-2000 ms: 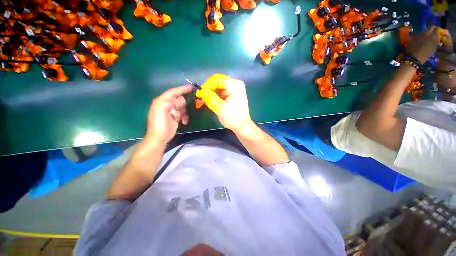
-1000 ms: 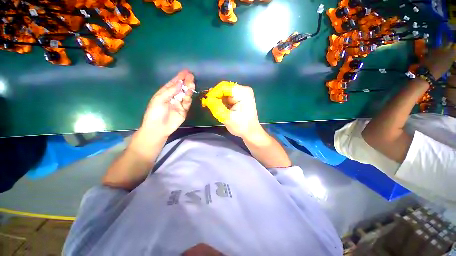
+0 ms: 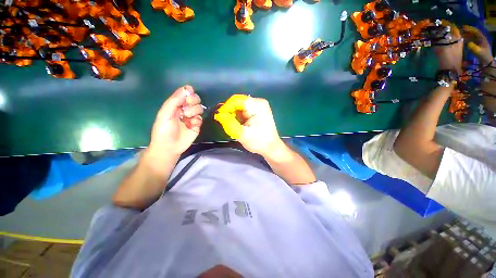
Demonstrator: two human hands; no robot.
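Note:
My left hand (image 3: pixel 178 120) is bare, raised over the green bench, with its fingers curled. Small white pieces show at its fingertips and between its fingers. My right hand (image 3: pixel 249 122) has yellow coverings on its fingers, and thumb and forefinger are pinched together at the left side. A thin dark and silvery lead end (image 3: pixel 212 107) sticks out from the yellow fingertips toward my left hand. The rest of the held piece is hidden by the fingers.
A large pile of orange-and-black parts (image 3: pixel 103 40) lies at the far left. One part with a black cable (image 3: pixel 307 55) lies right of centre. More parts (image 3: pixel 375 46) lie in a group at the right, beside another person's arm (image 3: pixel 427 117). Blue sheeting (image 3: pixel 348 163) hangs below the bench edge.
My left hand opened palm up with small white pieces on it, then its fingers curled inward again. My right hand keeps its pinch. The other person's hand moved onto the right group.

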